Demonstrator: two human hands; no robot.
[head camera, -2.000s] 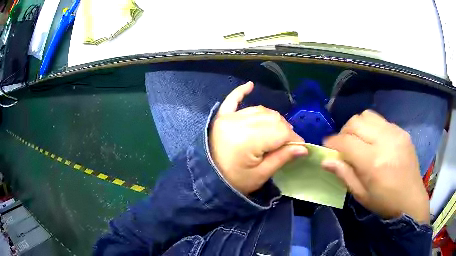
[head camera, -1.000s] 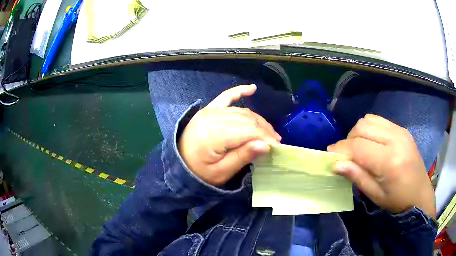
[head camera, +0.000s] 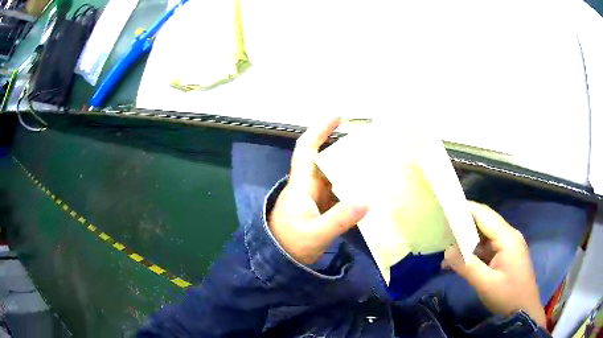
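Note:
My left hand (head camera: 317, 211) and my right hand (head camera: 499, 261) hold thin pale yellow-white panels (head camera: 390, 191) over my lap, near the bench edge. The left thumb lies on the left side of the panels, with the left fingers partly behind them. The right fingers grip the lower right side. A narrow white face (head camera: 449, 198) stands angled along the right side; I cannot tell if it is a separate panel. A stack of pale yellow panels shows as yellow edges (head camera: 242, 61) on the white bench covering (head camera: 198, 39), its faces washed out by glare.
Narrow yellow-green strips (head camera: 479, 150) lie along the bench edge. A blue tool (head camera: 125, 66) lies at the left, beside a white paper or bag (head camera: 106, 43) and a dark box with cables (head camera: 63, 56). Yellow-black tape (head camera: 112, 243) crosses the green floor.
The single panel held flat and low is replaced in view by angled panels, raised nearer the bench edge. The right hand is lower. The view has shifted, so the bench sits lower and further right.

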